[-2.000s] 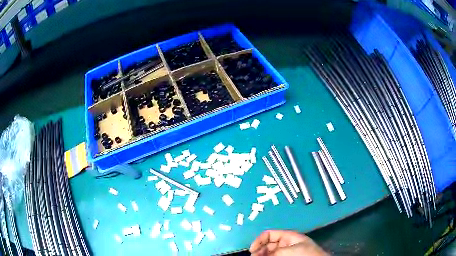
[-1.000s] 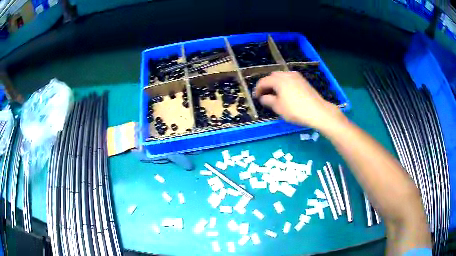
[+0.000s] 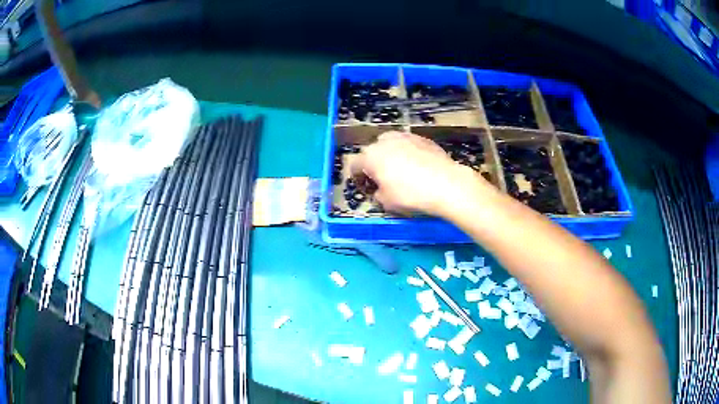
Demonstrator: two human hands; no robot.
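My bare right hand (image 3: 406,175) reaches into the front left compartment of the blue divided bin (image 3: 473,231). Its fingertips are down among small black fittings (image 3: 359,193), and the frames do not show whether they pinch one. The bin has brown cardboard dividers; most compartments hold black fittings, and a few dark rods lie in the back ones. My left hand is not in view. White plastic pieces (image 3: 497,302) lie scattered on the green bench in front of the bin, with a single thin tube (image 3: 448,300) among them.
Long joined tubes (image 3: 193,268) lie in a row left of the bin, with a crumpled clear bag (image 3: 146,126) over tubes beside them. More long tubes (image 3: 694,276) are at the right edge. A striped label (image 3: 281,201) and a grey-blue tool (image 3: 380,256) are near the bin's left corner. Another person's arm (image 3: 67,59) shows at top left.
The view has turned left. My right hand has come up from the bench's front edge, first to a right-hand compartment and now to the front left one.
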